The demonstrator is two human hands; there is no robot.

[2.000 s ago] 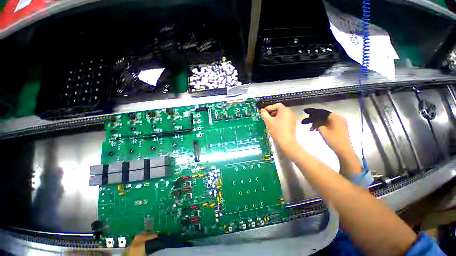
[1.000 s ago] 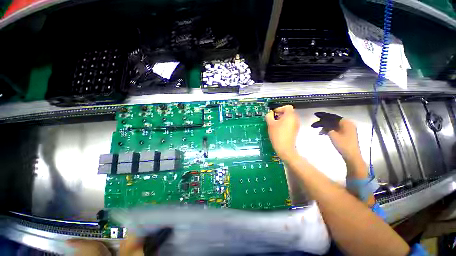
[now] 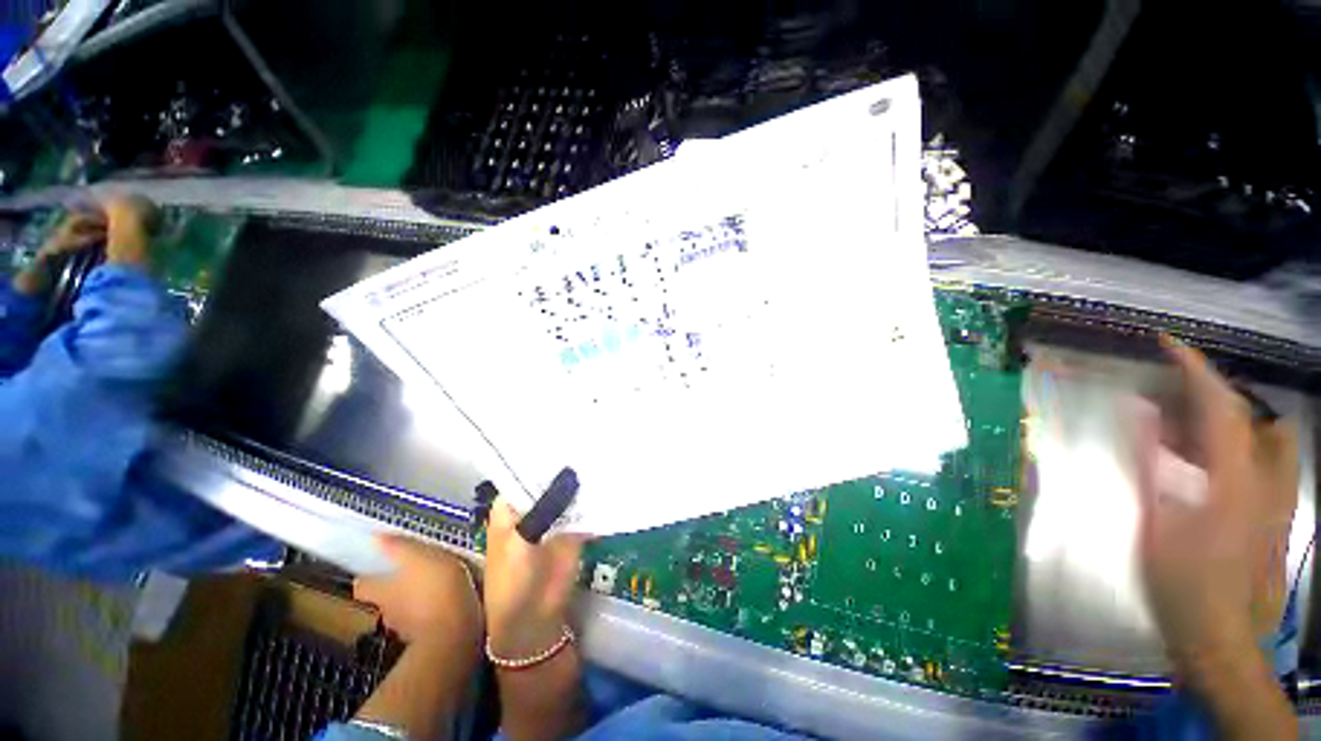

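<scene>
A white work instruction sheet [image 3: 782, 405] with small printed drawings is held up over the large green circuit board [image 3: 906, 557]. My right hand [image 3: 529, 572], with a black finger cot and a beaded bracelet, pinches the sheet's lower left corner. My left hand [image 3: 420, 594] is just left of it, by the front rail; its fingers are partly hidden and I cannot tell whether it holds anything. The sheet hides the board's left and upper parts. Small coloured parts show along the board's near edge.
Another person's blurred hands [image 3: 1217, 507] are right of the board. A person in blue sleeves [image 3: 94, 377] works at the far left. An open carton [image 3: 189, 651] with a black grid tray [image 3: 297, 673] stands at lower left. Shelf bins with pale pieces [image 3: 945, 191] are behind.
The view has turned left. The sheet, blurred low in front a second ago, is now raised and spread over the board. The other person's hands have come away from the board's far right corner.
</scene>
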